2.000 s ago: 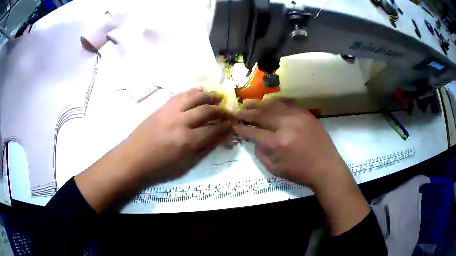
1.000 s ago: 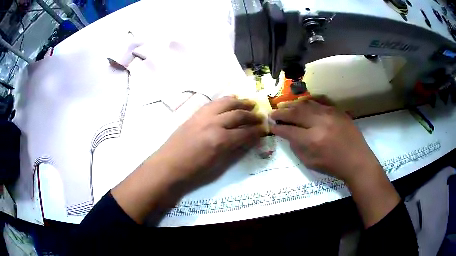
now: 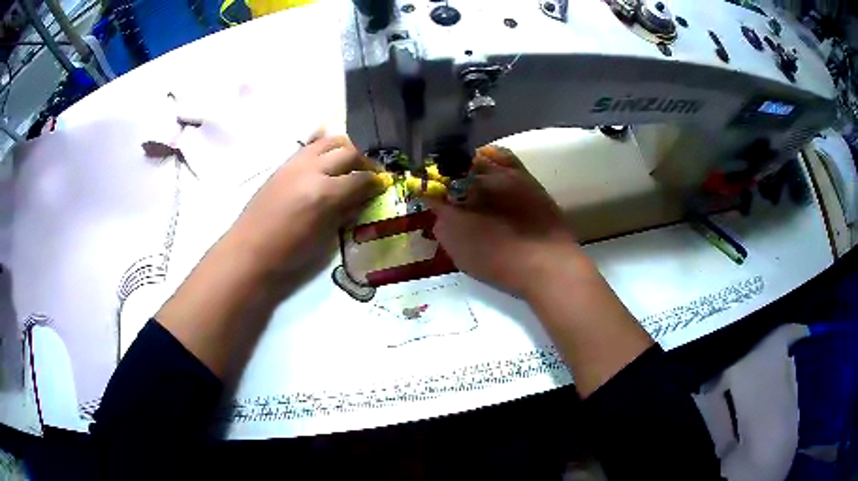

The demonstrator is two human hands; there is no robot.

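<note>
The white sewing machine (image 3: 564,94) stands over the table, its needle and presser foot (image 3: 414,178) in yellow light. My left hand (image 3: 306,202) is just left of the needle, fingertips close to the foot. My right hand (image 3: 503,225) is just right of it, fingers bent in towards the foot. Both sets of fingertips are small and washed by the lamp; whether cloth is pinched between them cannot be told. The machine bed (image 3: 390,252) with dark red strips shows between my hands. Pale pink stacked panels (image 3: 75,207) lie at the left with several dark curved edge lines.
A slim dark and green tool (image 3: 720,237) lies right of the bed. A printed ruler scale (image 3: 405,393) runs along the front table edge. A pale pink-grey heap (image 3: 767,399) hangs at the lower right beside a blue basket (image 3: 828,404). Something yellow (image 3: 240,9) shows behind the table.
The view has shifted, showing more of the machine's top. The bed's red strips, covered before, now show between my hands. My hands are slightly further apart, with fingers nearer the foot.
</note>
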